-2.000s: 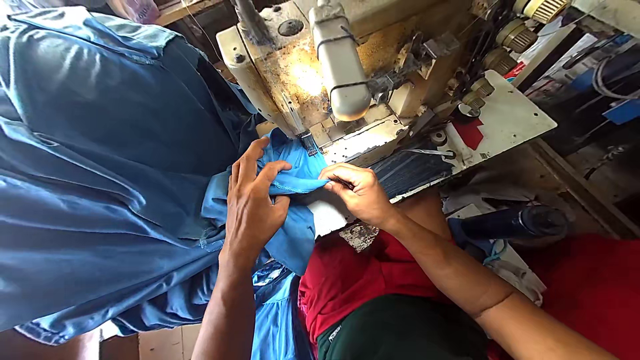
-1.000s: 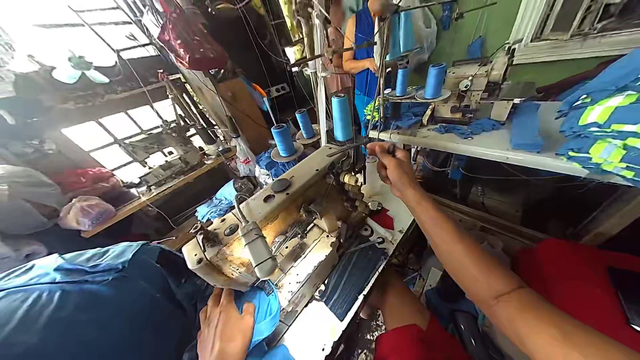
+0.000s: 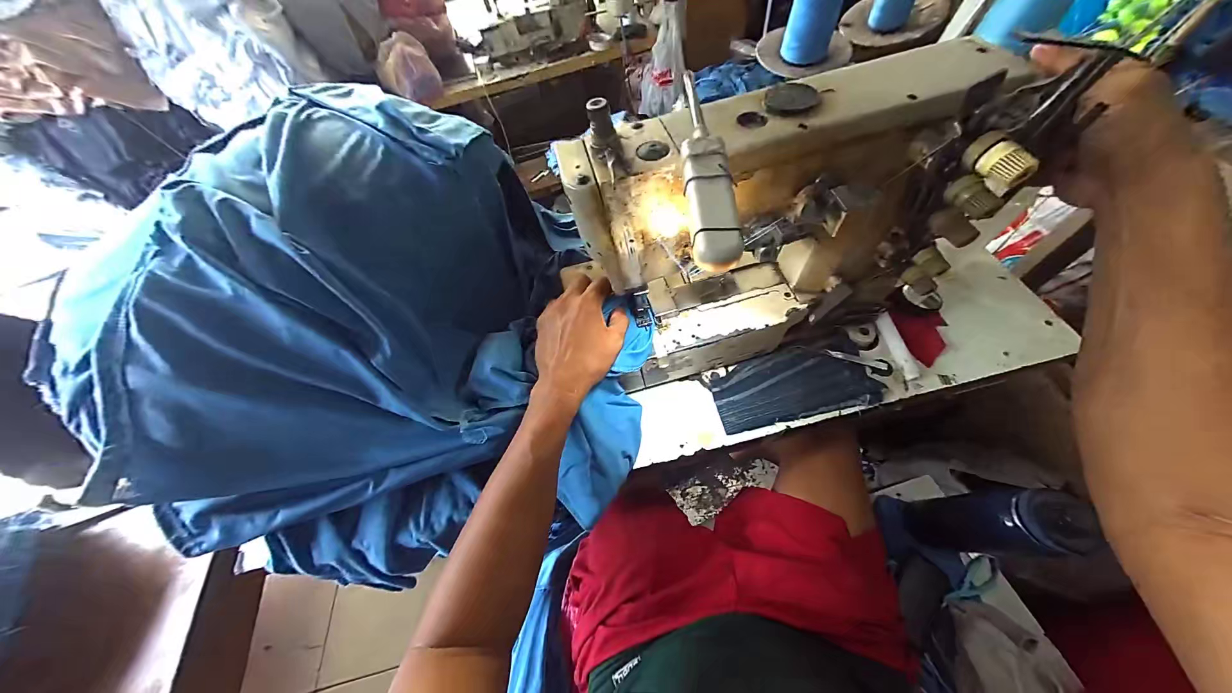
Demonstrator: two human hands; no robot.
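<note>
My left hand (image 3: pixel 579 337) presses on bright blue fabric (image 3: pixel 630 337) beside the presser foot (image 3: pixel 643 310) of an industrial sewing machine (image 3: pixel 751 173). The blue cloth hangs over the table edge below the wrist. My right hand (image 3: pixel 1107 125) is at the machine's far right end, at the handwheel side; its fingers are partly hidden behind machine parts, so its hold cannot be made out. A lit lamp (image 3: pixel 712 207) shines on the needle area. A large heap of blue garments (image 3: pixel 289 289) lies to the left of my left hand.
On the machine table (image 3: pixel 1011 318) lie a dark fabric piece (image 3: pixel 799 385), small scissors (image 3: pixel 861 361) and a red scrap (image 3: pixel 919 335). Blue thread cones (image 3: pixel 813 31) stand behind the machine. My lap in red shorts (image 3: pixel 731 577) is below the table edge.
Two seconds ago both hands held the blue fabric near the presser foot. My right hand has since left it and moved to the machine's right end. My left hand has stayed by the foot.
</note>
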